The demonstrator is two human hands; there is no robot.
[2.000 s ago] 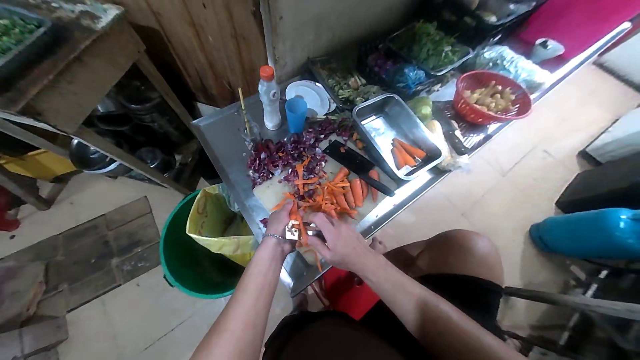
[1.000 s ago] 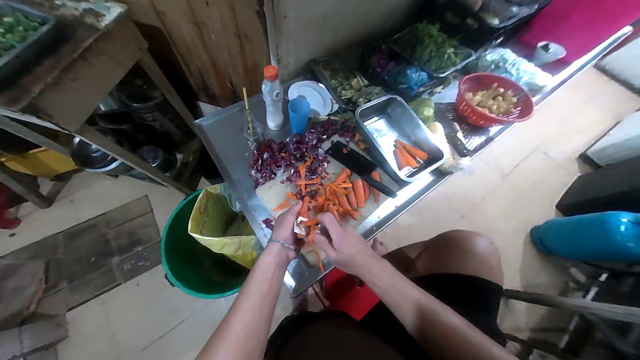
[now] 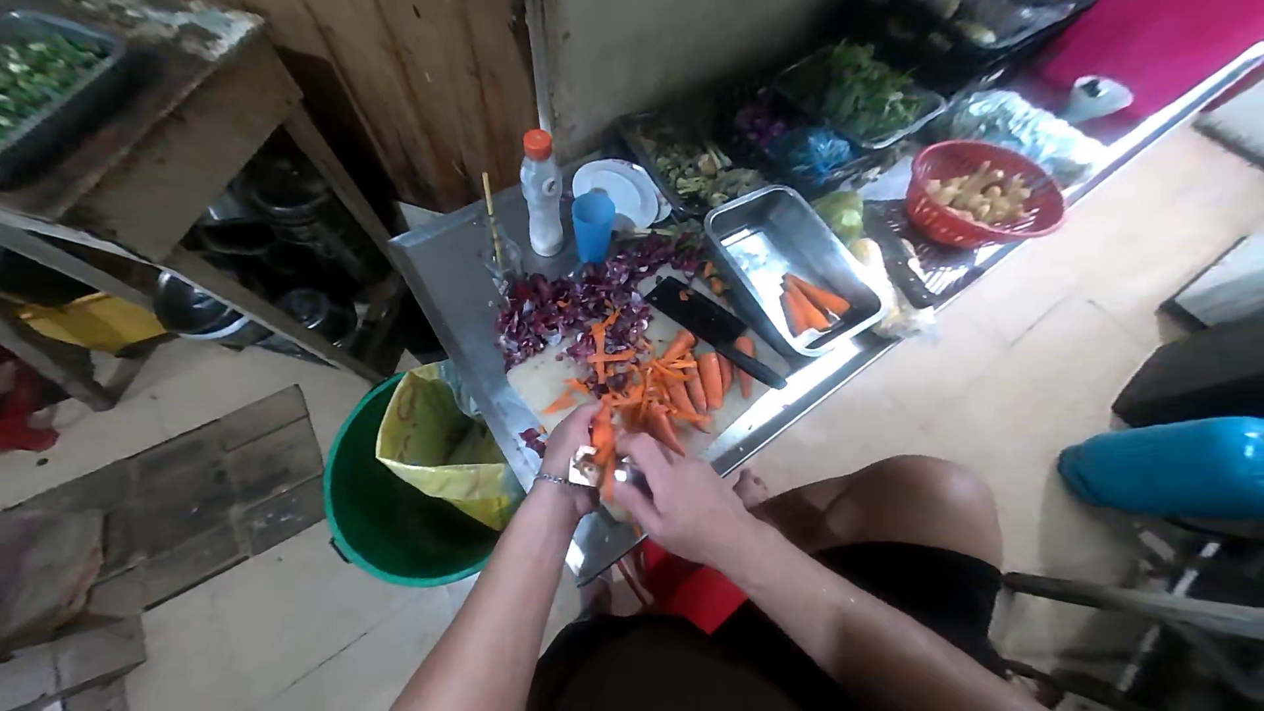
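Note:
My left hand, with a bracelet at the wrist, is closed on a carrot over the near edge of the cutting board. My right hand grips a small shiny metal tool, perhaps a vegetable peeler, against the carrot. Orange peelings lie beyond both hands, beside several whole carrots. A black-bladed knife rests across the board, right of a heap of purple onion skins. More carrots are in a rectangular metal pan.
A green bin with a yellow sack stands left of the metal table. A bottle, blue cup and plates stand behind the onion skins. A red basket of ginger-like roots is at right.
Both hands stay over the board's near edge, with small shifts of the fingers and of the shiny tool. The knife and the pan have not moved.

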